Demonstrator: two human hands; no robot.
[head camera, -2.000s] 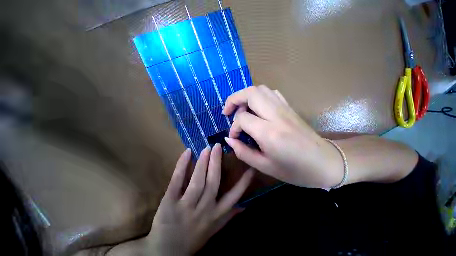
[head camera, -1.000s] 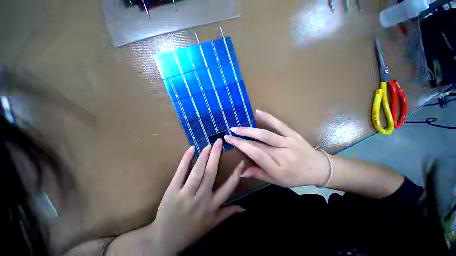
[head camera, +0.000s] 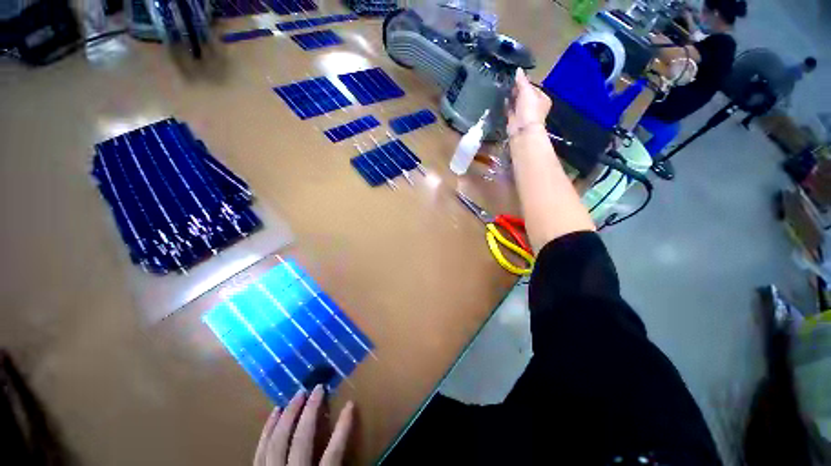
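Note:
A glossy blue solar cell string (head camera: 282, 323) lies on the brown tabletop in front of me, with silver ribbon ends sticking out past its edges. A small black piece (head camera: 319, 375) lies on its near part. My left hand (head camera: 301, 432) is at its near edge, fingers apart, fingertips touching by the black piece; the picture's lower edge cuts the hand off. My right hand (head camera: 528, 105) is stretched far forward at the grey bench machine (head camera: 474, 86). Its fingertips are small and partly hidden against the machine, so I cannot tell whether they hold anything.
A thick stack of dark cell strings (head camera: 169, 196) lies at left on a pale sheet (head camera: 205, 278). Smaller cell pieces (head camera: 310, 96) lie farther back. A white squeeze bottle (head camera: 467, 147) and red-and-yellow-handled scissors (head camera: 506, 241) are near my right arm. A person (head camera: 706, 73) sits at back right.
My right hand has left the cell string and reached forward to the grey machine. My left hand stays at the string's near edge. The view has swung up and right.

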